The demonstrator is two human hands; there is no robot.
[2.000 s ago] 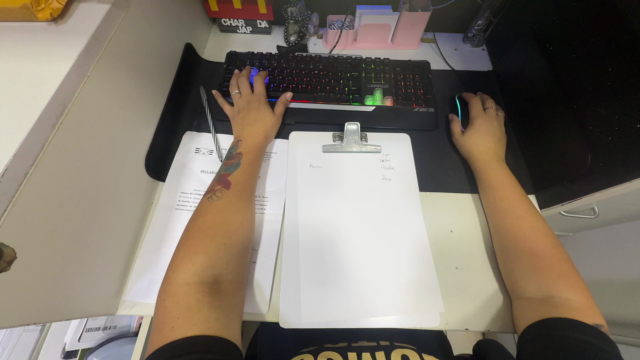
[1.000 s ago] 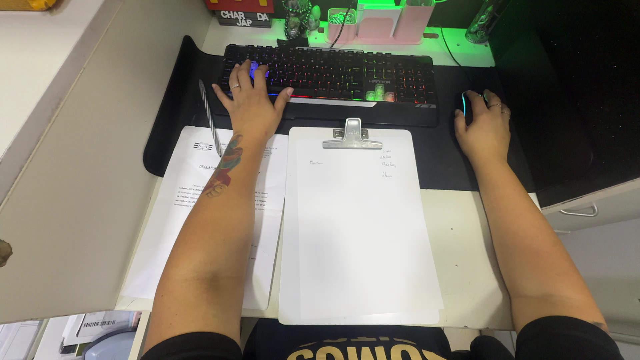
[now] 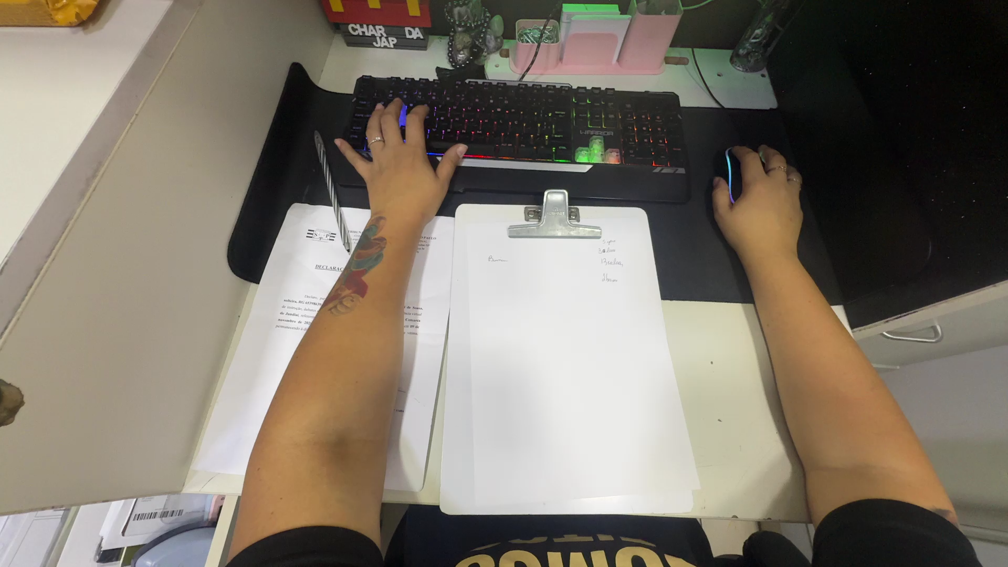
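Observation:
My left hand rests with spread fingers on the left part of a backlit black keyboard, holding nothing. At the right, my right hand is closed over a black computer mouse with a glowing edge, on a black desk mat. A clipboard with a metal clip holds white sheets bearing a little handwriting, between my forearms. Under my left forearm lies a printed paper. A silver striped pen lies partly on its top edge and partly on the mat.
Behind the keyboard stand a pink desk organizer holding clips and papers, a dark beaded figurine and a red and black letter sign. A pale panel borders the left side. A dark glossy surface is at the right.
The green light on the desk organizer and shelf, absent in the oldest frame, shows in the later ones. Both hands stay in about the same places.

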